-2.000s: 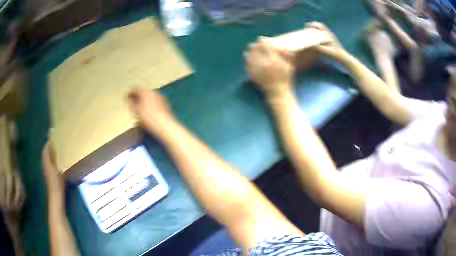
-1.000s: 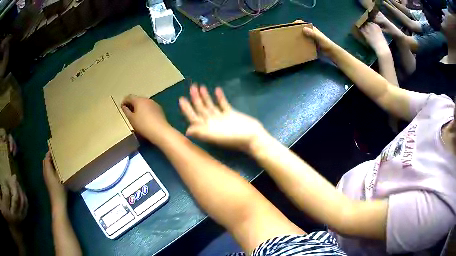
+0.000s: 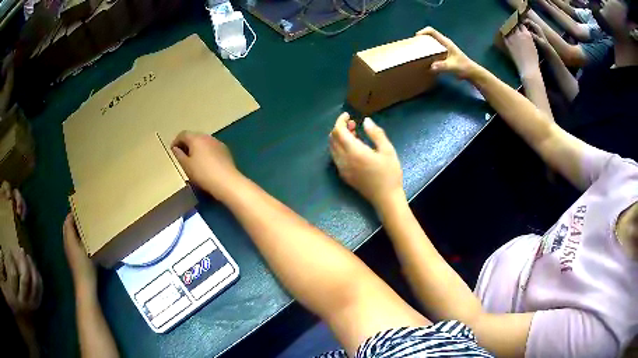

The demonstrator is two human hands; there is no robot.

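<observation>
A brown mailer box point(image 3: 133, 210) sits on the round plate of the white bench scale point(image 3: 183, 280), its top lying over the near part of a flat cardboard sheet point(image 3: 112, 133) with handwritten black numbers. The scale's display is at its left, round buttons at its right. My right hand point(image 3: 203, 164) holds the box's right edge, with fingers bent at its upper corner. My left hand point(image 3: 78, 245) is against the box's left side; its fingertips are partly hidden by the box.
At right, a person in a pink shirt point(image 3: 559, 252) holds a closed brown box point(image 3: 395, 73). A white adapter with cord point(image 3: 229, 31) and a dark board point(image 3: 287, 17) lie at the back. Another person's hands point(image 3: 21, 273) are at far left. More people sit at upper right.
The neighbour's free hand has moved right, away from my right arm, toward their box, which is now turned and tilted. My hands and the box on the scale have barely moved.
</observation>
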